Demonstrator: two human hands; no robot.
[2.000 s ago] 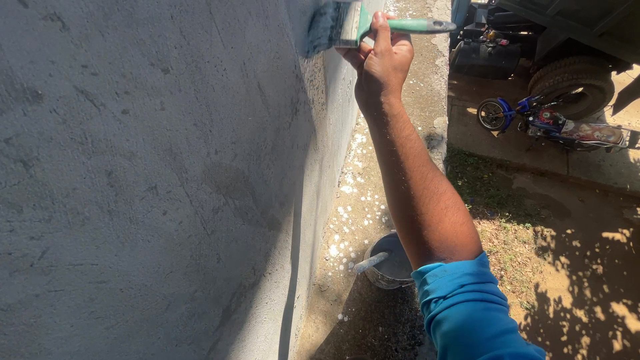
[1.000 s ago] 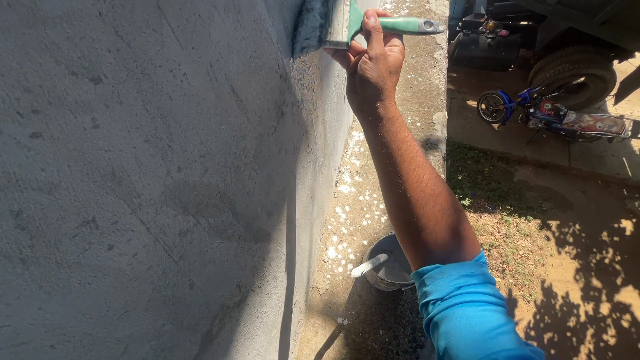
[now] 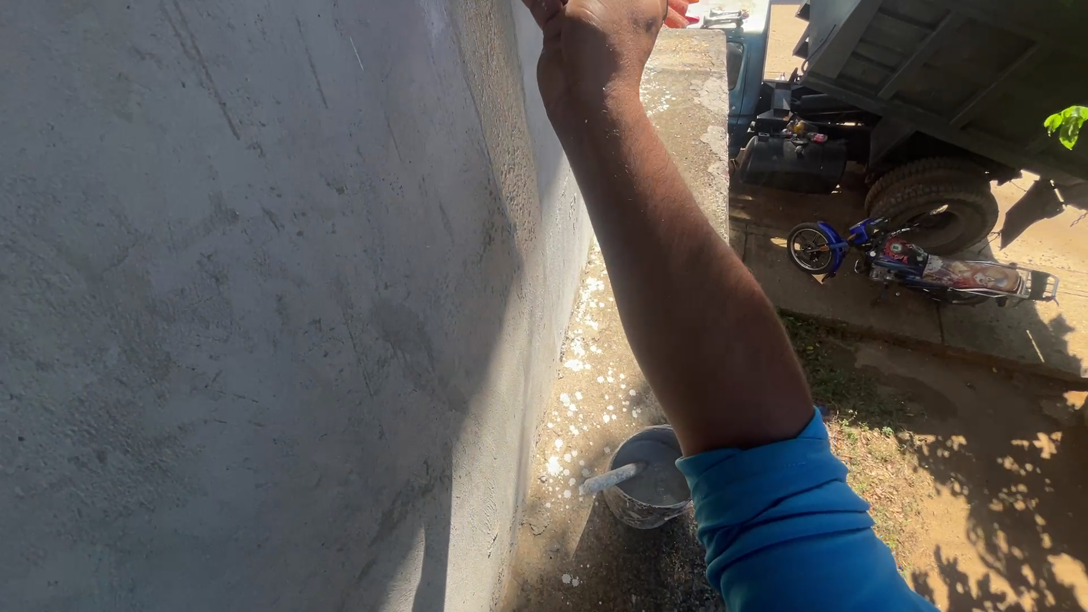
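My right hand (image 3: 599, 42) is at the top edge of the head view, close to the grey plastered wall (image 3: 255, 297), with its fingers partly cut off by the frame. The brush is out of sight, so what the hand holds cannot be seen. Below my forearm, a bucket (image 3: 637, 516) of grey liquid stands on the concrete ledge, and a pale stick (image 3: 610, 478) leans out over its rim. My left hand is not in the view.
White splashes mark the narrow concrete ledge (image 3: 697, 153) beside the wall. Beyond its edge, lower down, are a dump truck (image 3: 918, 76), a parked blue motorcycle (image 3: 935, 268) and a strip of grass. A leafy twig (image 3: 1067, 125) shows at far right.
My right hand has moved up to the frame's top edge. The green-handled brush it held against the wall in the earlier frames has left the view.
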